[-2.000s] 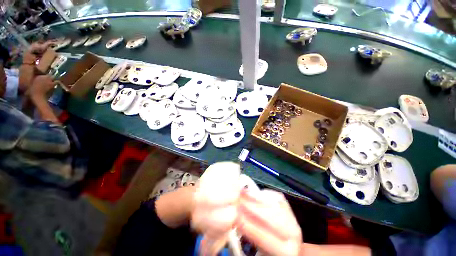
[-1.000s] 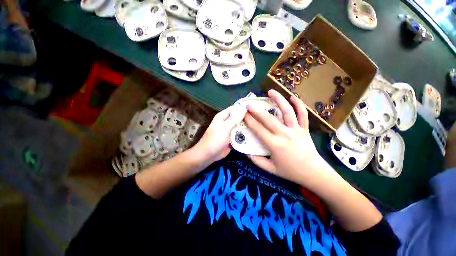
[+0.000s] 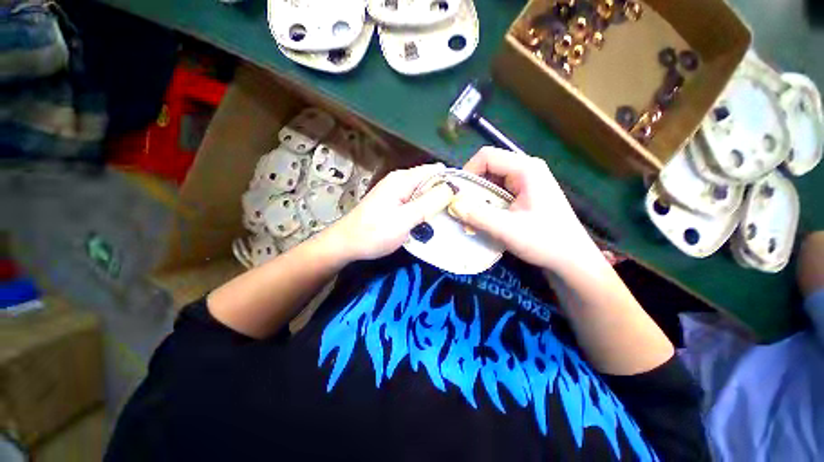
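An off-white plastic housing [image 3: 465, 249] is held between both hands in front of my chest, tilted, with a dark round hole showing near its left side. My left hand [image 3: 390, 213] grips its left edge, with the thumb on the face. My right hand [image 3: 522, 206] grips the upper right edge, with its thumb pressed on the face near the other thumb. The thumbs hide part of the housing. I cannot tell if a ring is under them. The small mallet [image 3: 466, 103] lies on the bench just beyond my hands, its handle partly behind my right hand.
The brown parts box [image 3: 578, 113] with copper and dark rings stands on the green bench ahead right. Housing stacks lie at its right [image 3: 747, 126] and at the upper left [image 3: 426, 43]. A deep carton [image 3: 215, 171] of housings is at lower left. A person's blue clothing [image 3: 754, 388] is at right.
The view has tilted down and closer. My hands have shifted on the housing, and both thumbs now press on its face; before, my right fingers lay across it. The mallet head shows again.
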